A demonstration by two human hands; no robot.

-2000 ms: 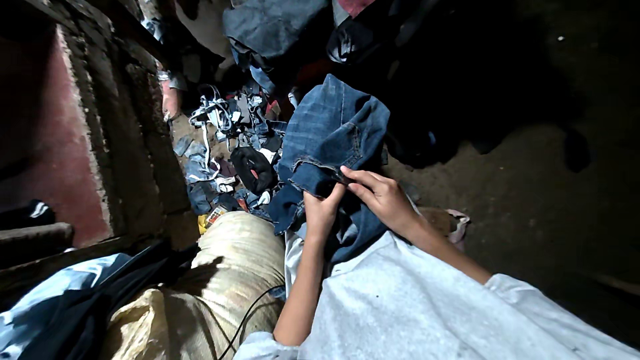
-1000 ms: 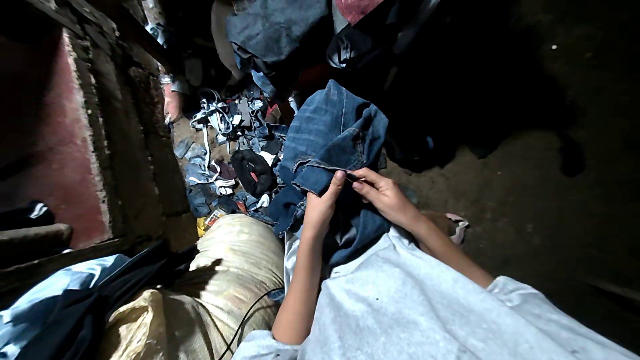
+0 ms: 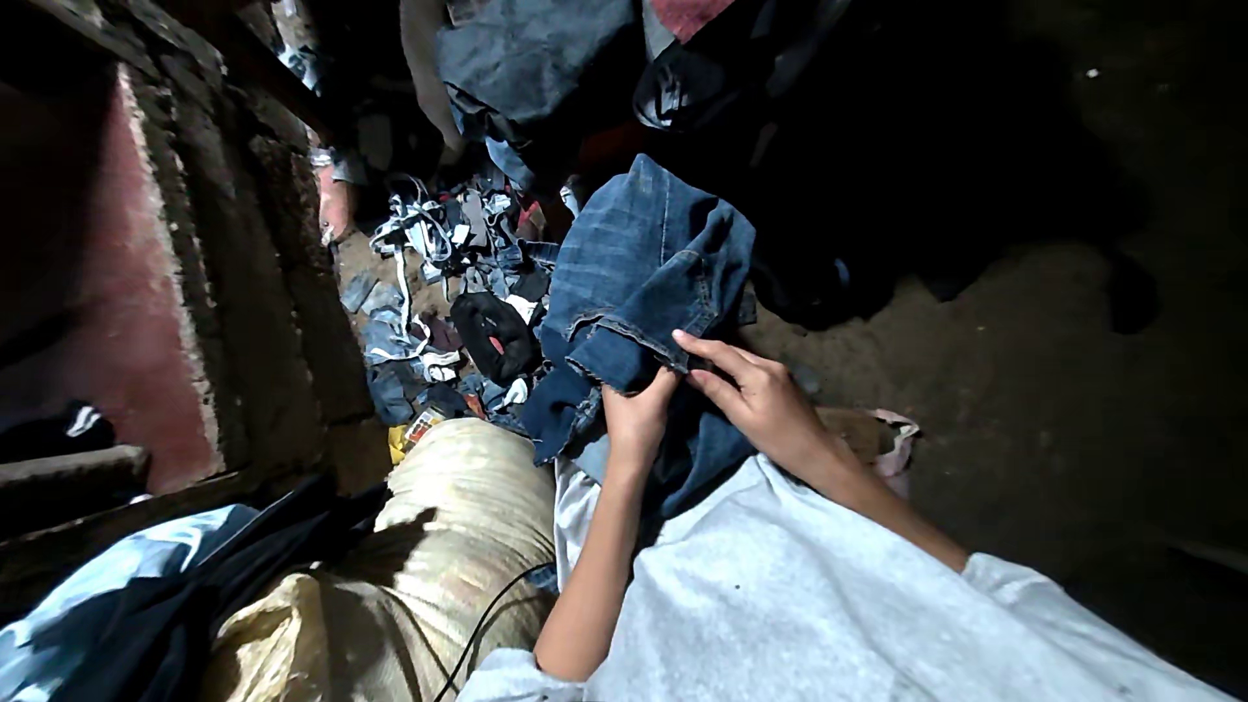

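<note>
A blue denim garment (image 3: 624, 263) with frayed, cut edges lies bunched over my lap, in the middle of the head view. My left hand (image 3: 639, 414) grips its lower edge from below, the fingers partly hidden under the cloth. Just to the right, my right hand (image 3: 746, 390) pinches the ragged edge between thumb and forefinger, close beside the left thumb. Folds of the same denim hang below both hands, against my light grey shirt.
Fabric scraps (image 3: 429, 234) and a black ring-shaped cloth piece (image 3: 495, 337) litter the floor ahead. A stuffed pale woven sack (image 3: 478, 487) stands at my left, with a black cable (image 3: 483, 614) across it. Dark garments (image 3: 536, 58) lie beyond; a rough wall (image 3: 244, 292) rises on the left.
My right hand has shifted slightly along the denim edge, and the fold near my left thumb has changed shape a little. Both hands remain on the cloth.
</note>
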